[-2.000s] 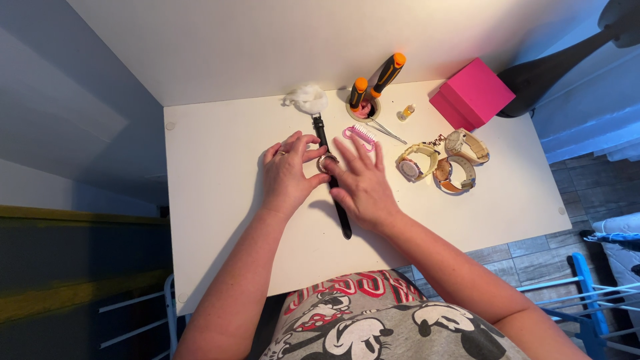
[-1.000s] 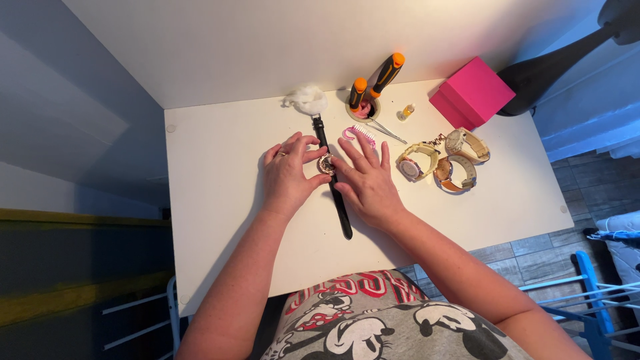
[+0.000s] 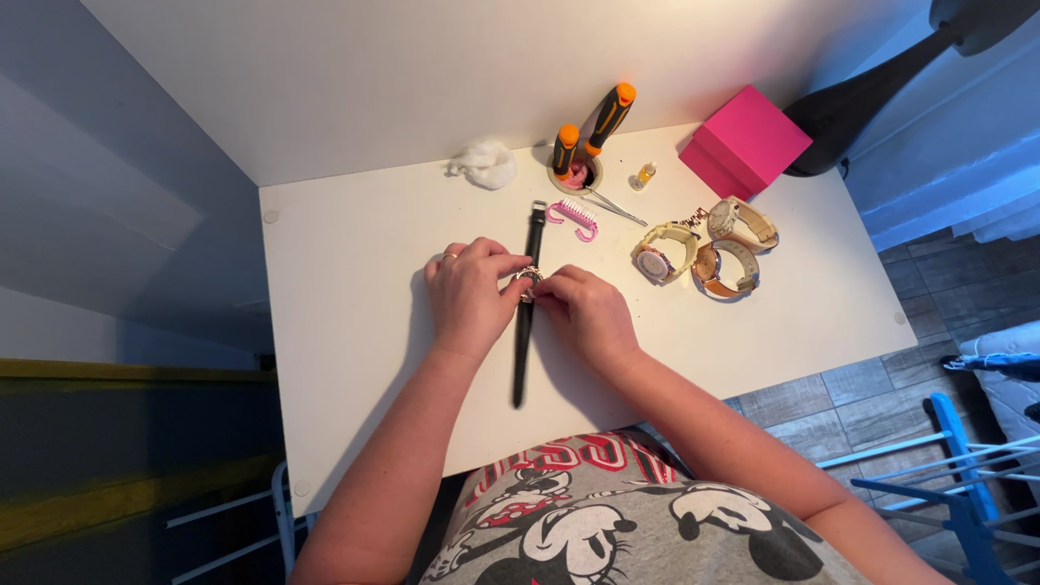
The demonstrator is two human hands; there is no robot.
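A wristwatch with a black strap (image 3: 522, 349) lies lengthwise on the white tabletop, its buckle toward the wall. My left hand (image 3: 474, 294) grips the left side of the round watch case (image 3: 530, 282) between thumb and fingers. On the case's right edge, the thumb and fingertips of my right hand (image 3: 589, 313) are pinched together; whether they hold some small part cannot be seen. Just beyond my right hand lies a pink nail brush (image 3: 575, 216) with white bristles.
Behind stand a round holder (image 3: 597, 172) with orange-black screwdrivers (image 3: 609, 119), metal tweezers (image 3: 615, 208), white cotton wool (image 3: 490, 165) and a small yellow bottle (image 3: 645, 175). A pink box (image 3: 746, 145) and several watches (image 3: 725, 270) are at the right. The white table (image 3: 357, 325) meets a wall.
My right hand, spread with extended fingers before, has closed its fingertips at the right edge of the watch case. My left hand stays at the case.
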